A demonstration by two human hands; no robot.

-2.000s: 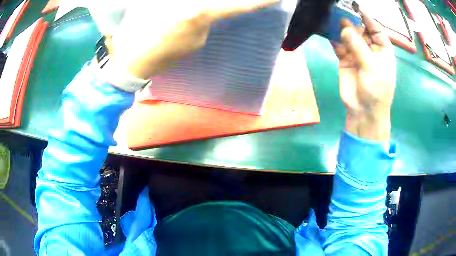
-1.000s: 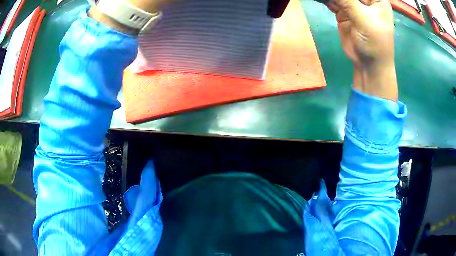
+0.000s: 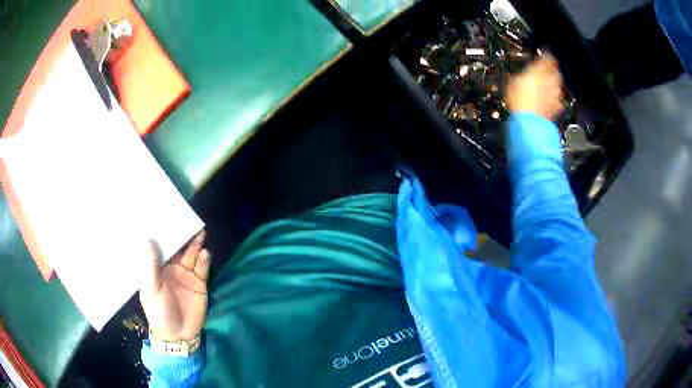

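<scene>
A white sheet [image 3: 99, 204] lies at the left, tilted, over an orange-red board [image 3: 148, 79] and past the bench edge. A binder clip [image 3: 102, 45] with a silver handle sits at its upper end. My left hand [image 3: 178, 292] holds the sheet's near corner, thumb over the white face and fingers at the edge. My right hand [image 3: 535, 87] is blurred and lies among loose clips [image 3: 470, 83] in the black clip bin [image 3: 432, 114]. Its fingertips are hard to make out, and I cannot tell if it holds a clip.
The green bench mat [image 3: 235, 61] ends at a slanting edge beside the bin. Another clip bin [image 3: 125, 341] shows partly below the sheet. Red-edged stacks [image 3: 17, 360] are at the lower left. Another person's blue sleeve [image 3: 675, 30] shows at the upper right, above grey floor.
The view has turned toward the right-hand bin. My right hand has moved from above the bench into the clips. My left hand now holds the sheet's near corner, and its white face shows.
</scene>
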